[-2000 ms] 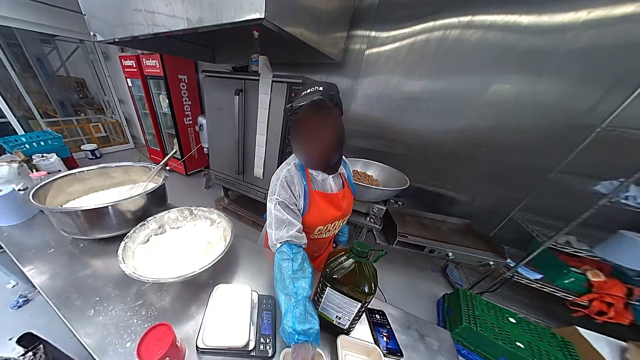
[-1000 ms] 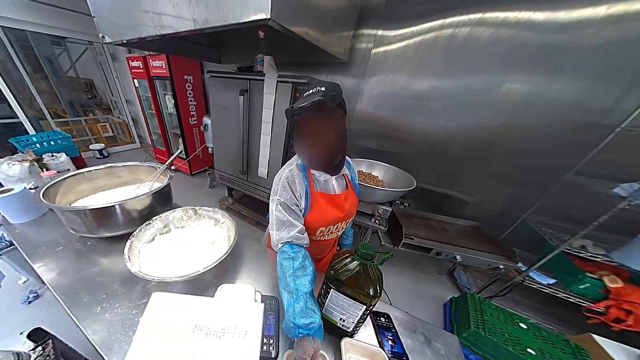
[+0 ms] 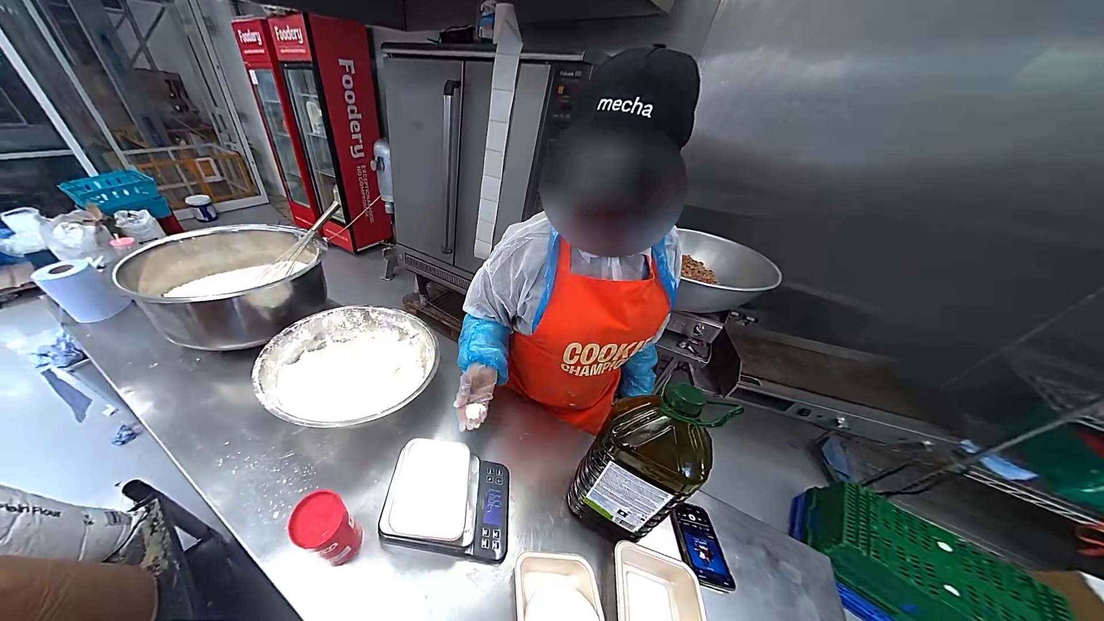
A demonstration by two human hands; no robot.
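Observation:
Neither my left hand nor my right hand is in view. Across the steel table stands a person in an orange apron (image 3: 586, 332), whose gloved hand (image 3: 473, 401) is held out low with a small white lump on it. In front of that hand sits a digital scale (image 3: 492, 509) bearing a white tray (image 3: 429, 489). To its left is a tub with a red lid (image 3: 325, 526). A large jug of dark oil with a green cap (image 3: 647, 461) stands on the right. A wide metal bowl (image 3: 345, 366) holds white powder.
A deep steel pot (image 3: 224, 310) with a whisk (image 3: 302, 246) stands at the far left, beside a paper roll (image 3: 79, 289). Two pale trays (image 3: 559, 582) and a phone (image 3: 705, 548) lie at the near edge. A green crate (image 3: 931, 552) is at the right.
The other person's gloved hand has moved back from the pale trays towards the apron. A large white sheet-like thing over the scale one second ago is gone from view.

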